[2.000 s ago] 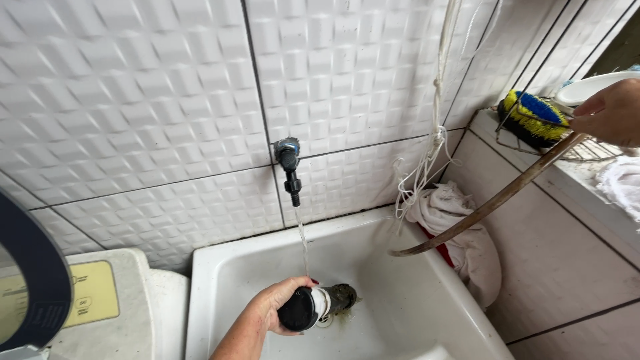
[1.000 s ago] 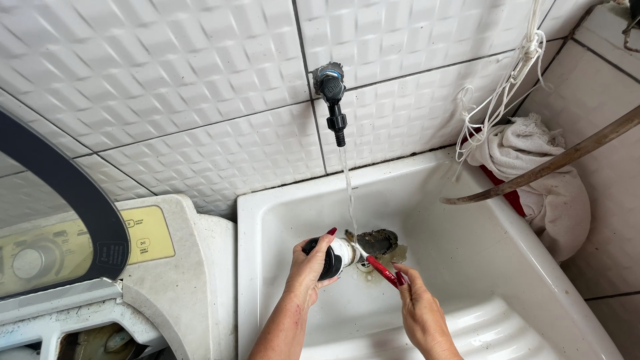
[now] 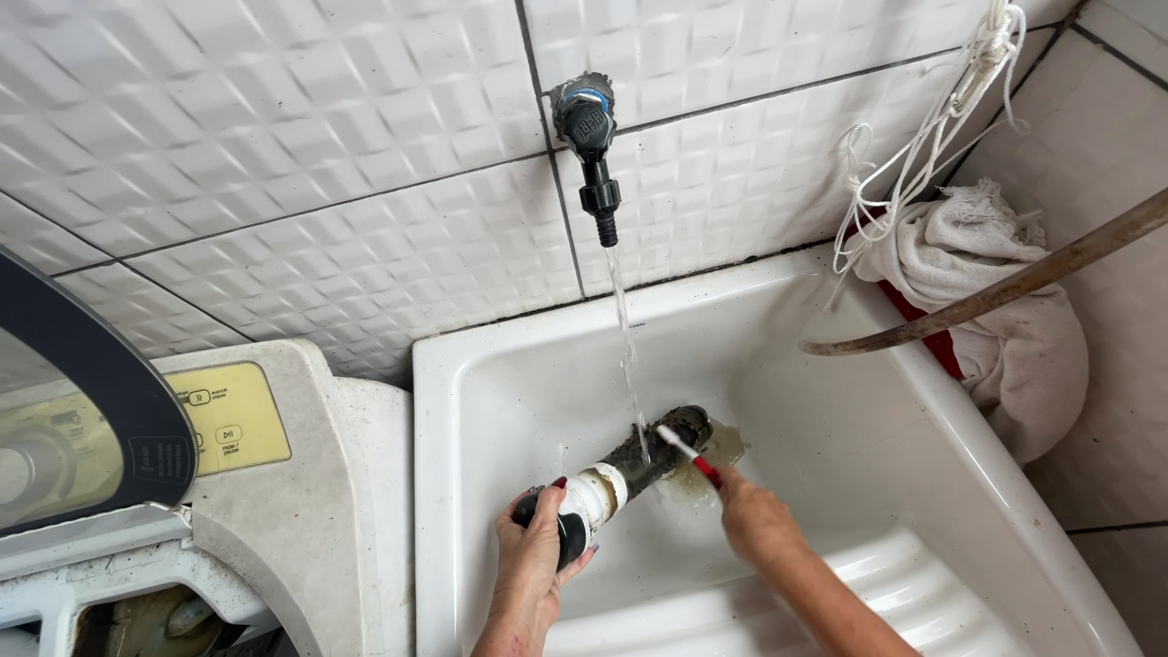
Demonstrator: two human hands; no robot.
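Observation:
My left hand (image 3: 538, 557) grips the black and white end of a cylindrical plastic part (image 3: 602, 497), whose dark far end is coated with grime. In my right hand (image 3: 757, 516) is a red-handled toothbrush (image 3: 686, 453), its white head against the dirty dark section. Water runs from a black plastic tap (image 3: 593, 146) on the tiled wall onto the part. Brownish water spreads in the white laundry sink (image 3: 766, 328) beside the dark end.
A washing machine (image 3: 347, 474) with a raised lid (image 3: 100, 392) stands left of the sink. At right, a curved brown hose (image 3: 985, 301) reaches over the sink's rim, near a whitish cloth (image 3: 1031, 356) and hanging white cords (image 3: 940, 128).
My right hand, earlier at the brown hose, now holds the toothbrush. Since a second ago, the brush head has moved from near the white section onto the dark end.

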